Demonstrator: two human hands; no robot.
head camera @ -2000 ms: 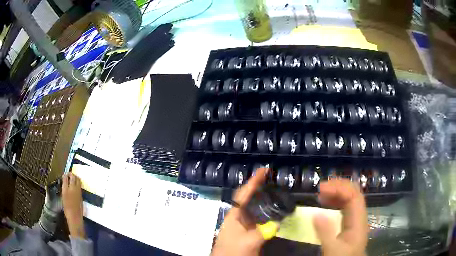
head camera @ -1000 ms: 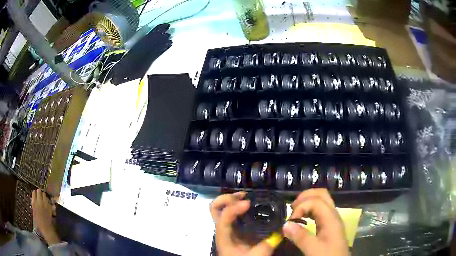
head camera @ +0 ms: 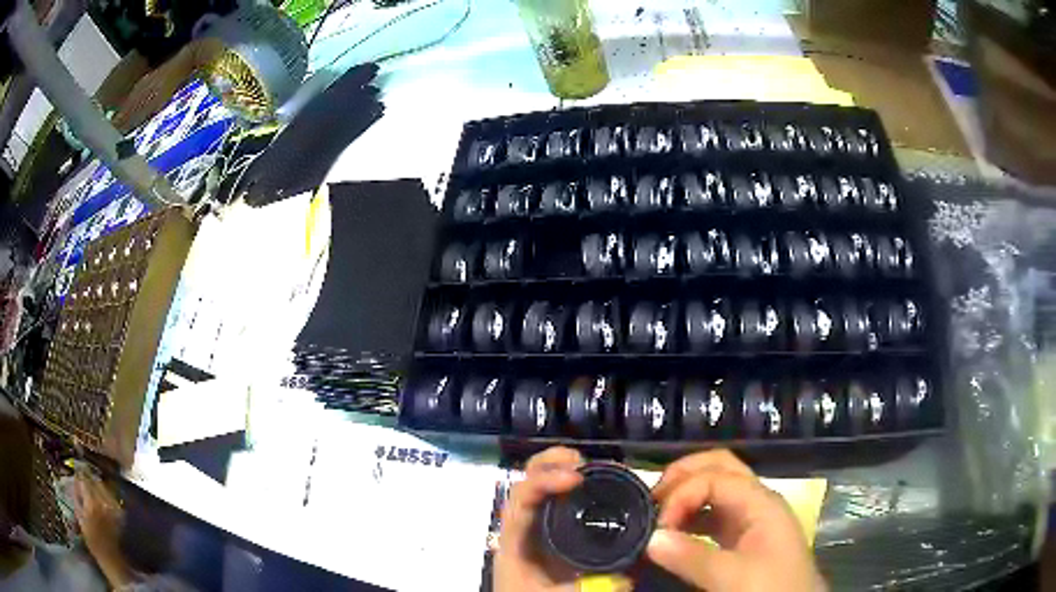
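Observation:
A round black unit with a ringed, glossy face is held near the bottom centre, its face turned up to the camera. My left hand is closed around its left and lower rim, with a yellow band on a digit below it. My right hand has its thumb and index finger pinched at the unit's right rim. Whether a strip is between those fingertips cannot be told. A pale yellow release liner shows behind my right hand.
The black compartment tray with rows of units lies just beyond my hands. Stacked black sheets are left of it, a loose dark heap and fan behind. A drink cup stands at the back. Another person's hand is at lower left.
The unit has turned from tilted to face-up in my left hand. My right hand has come in from apart to the unit's right rim. The other person's hand has moved left and down.

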